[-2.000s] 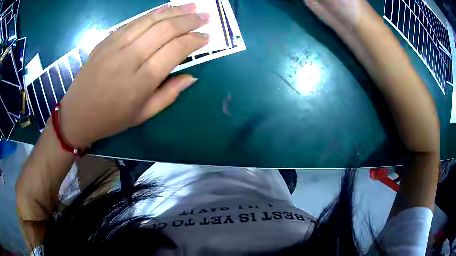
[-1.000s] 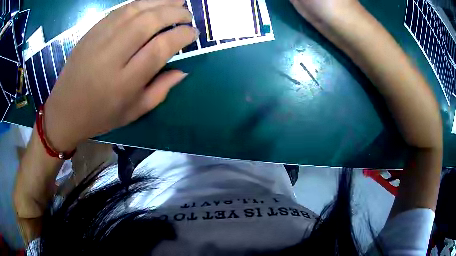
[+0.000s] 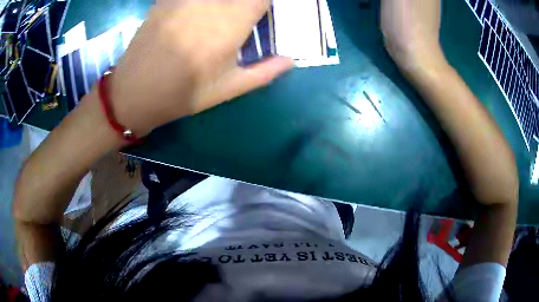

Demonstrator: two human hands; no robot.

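Note:
A white-backed LCD module [image 3: 296,29] lies on a black-barred adhesive strip sheet [image 3: 250,52] at the top middle. My left hand [image 3: 189,56], with a red cord bracelet at the wrist, lies over the sheet from the left. Its thumb points right, close to the module's lower left corner. The fingers are cut off by the top edge, so their hold cannot be seen. My right hand [image 3: 412,23] is at the top edge, right of the module. Its fingers are out of the picture and no tool is seen.
A heap of dark modules [image 3: 23,65] with orange tabs is at the left. Black-barred spare adhesive sheets [image 3: 508,71] lie at the far right. Two thin dark marks or slivers [image 3: 372,105] show on the green mat [image 3: 283,141]. A red stool [image 3: 448,237] stands below the right bench edge.
My left hand has moved right and up in the picture. The module and sheet show farther right. My right hand's fingers have left the top of the picture. The view has tilted somewhat.

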